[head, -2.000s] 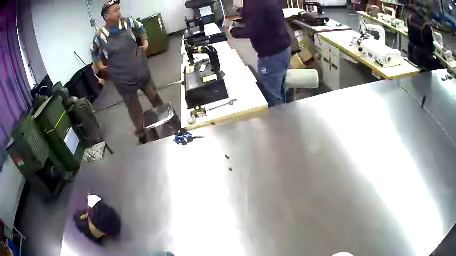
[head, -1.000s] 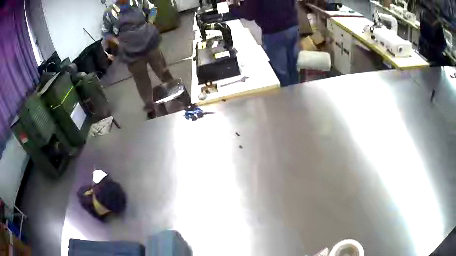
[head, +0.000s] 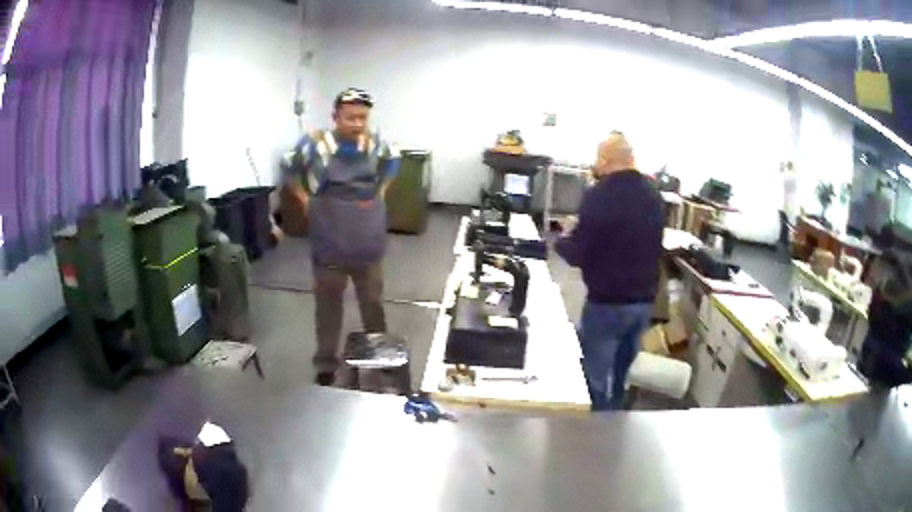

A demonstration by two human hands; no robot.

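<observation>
Neither of my hands shows in the head view. The wide shiny metal table [head: 600, 455] lies nearest in front of me, along the bottom. A tied dark cloth bundle [head: 215, 475] with a tan band and a white tag sits on its left part, blurred. Blue and black scissors [head: 428, 409] lie at the table's far edge. A small dark object [head: 114, 506] is cut off by the bottom edge at the left; I cannot tell what it is.
A person in a grey apron [head: 348, 215] stands beyond the table, facing this way. Another person in a dark top [head: 622, 240] stands at a white bench [head: 555, 345] with black machines. Green cabinets [head: 172, 285] stand left, a stool [head: 225, 353] beside them. White sewing machines [head: 812, 345] stand right.
The view has tilted up, showing walls and ceiling lights. The folded blue-grey fabric and white tape roll at the bottom edge have left the picture. The person in the apron now faces this way.
</observation>
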